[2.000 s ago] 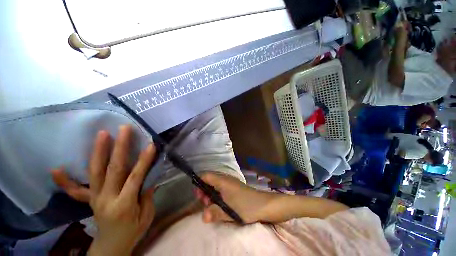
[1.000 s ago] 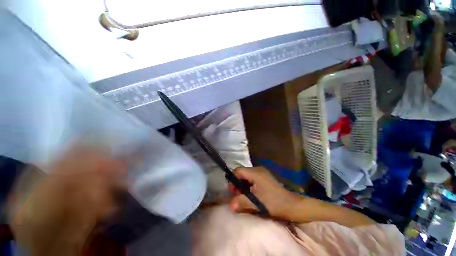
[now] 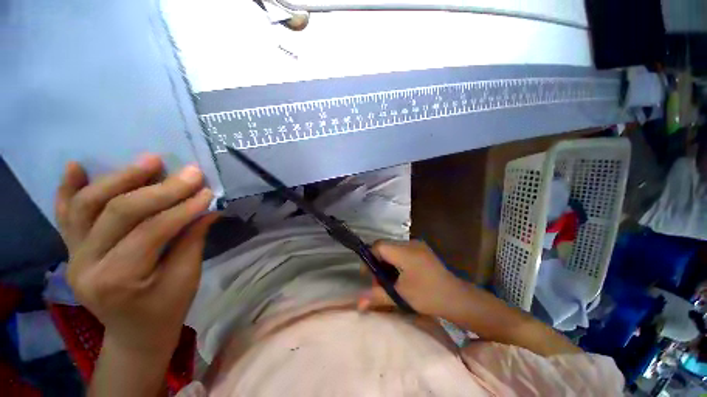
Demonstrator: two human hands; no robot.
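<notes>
A pale blue-white fabric panel [image 3: 85, 85] lies over the left end of the white table, its frayed edge running down across the ruler strip. My left hand [image 3: 139, 233] holds the panel near its lower corner, thumb and fingers closing on the edge. Dark grey fabric shows under the panel at the far left. My right hand [image 3: 407, 275] holds black tailor's shears [image 3: 298, 203] by the handles. The blades look closed and point up-left, the tip over the ruler strip just right of the panel's edge, not visibly touching it.
The ruler [image 3: 403, 105] runs along the table's grey front edge. A cream perforated basket [image 3: 521, 233] with white and red scraps stands at the right. A black flat object [image 3: 626, 32] lies at the table's upper right. A red basket [image 3: 77, 333] is at lower left.
The pale panel has turned and shifted, its curved end gone from view and a straight frayed edge now showing. My left hand has moved up to its corner. The shears stay in my right hand.
</notes>
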